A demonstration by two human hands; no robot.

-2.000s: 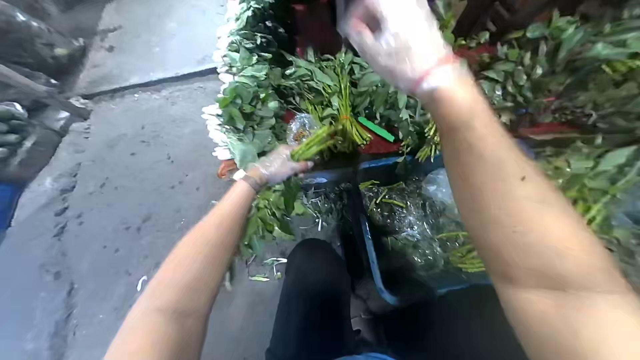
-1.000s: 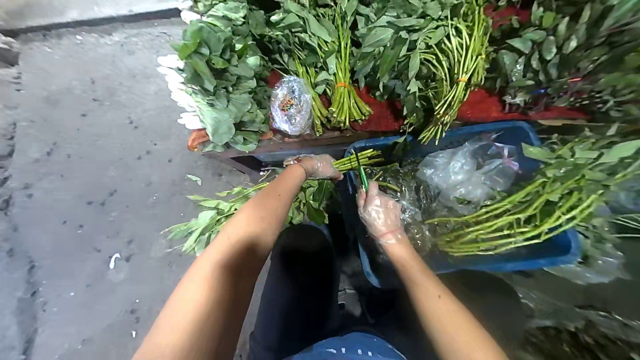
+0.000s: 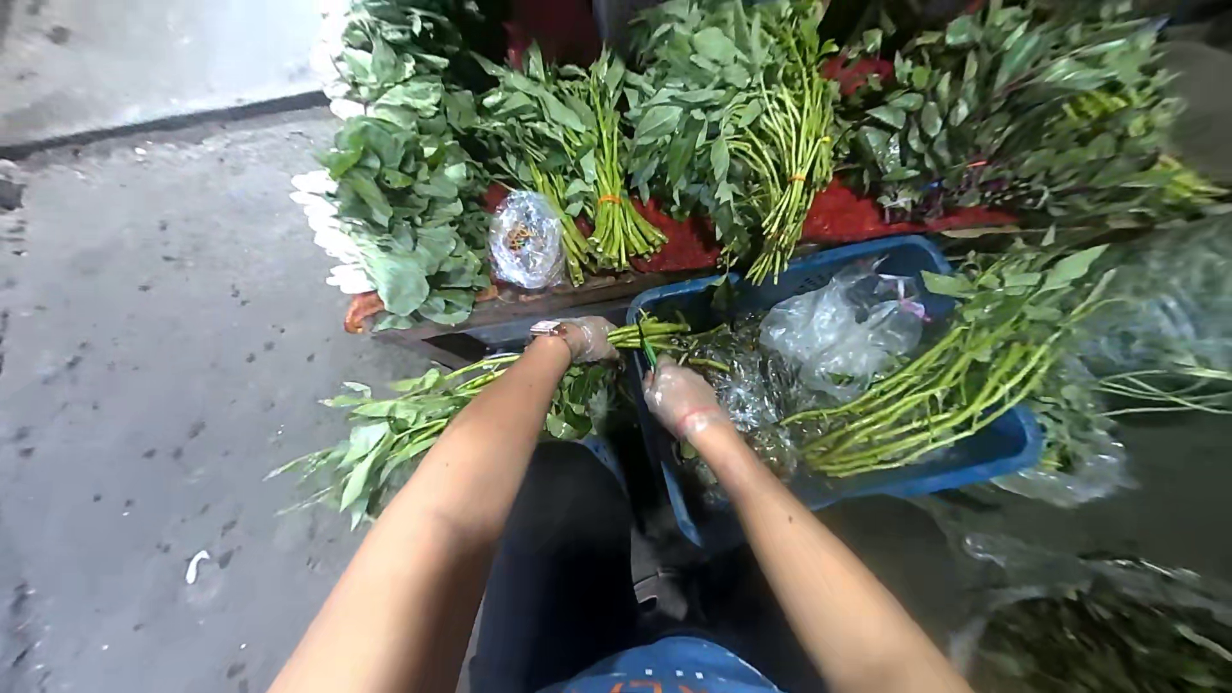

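My left hand (image 3: 589, 339), in a clear plastic glove, is closed around a bunch of leafy green stems (image 3: 385, 433). The leaves hang out to the left, and the cut stem ends point right over the rim of a blue plastic crate (image 3: 1025, 438). My right hand (image 3: 681, 393), gloved too, holds a green-handled knife (image 3: 649, 352) whose dark blade lies against those stem ends. Its fingers partly hide the handle. Loose long stems (image 3: 905, 414) and a clear plastic bag (image 3: 842, 327) lie in the crate.
Behind the crate, a low stand with red cloth (image 3: 683, 245) bears banded bunches of greens (image 3: 611, 207), white-stalked leafy greens (image 3: 399, 221) and a plastic bag of rubber bands (image 3: 526, 239). Bagged greens (image 3: 1097, 626) sit at lower right. Grey concrete floor (image 3: 144, 385) lies left.
Two seconds ago my right hand was raised over the stand and a green thing lay by the bunches; since one second ago it holds the knife at the stems. The view has shifted.
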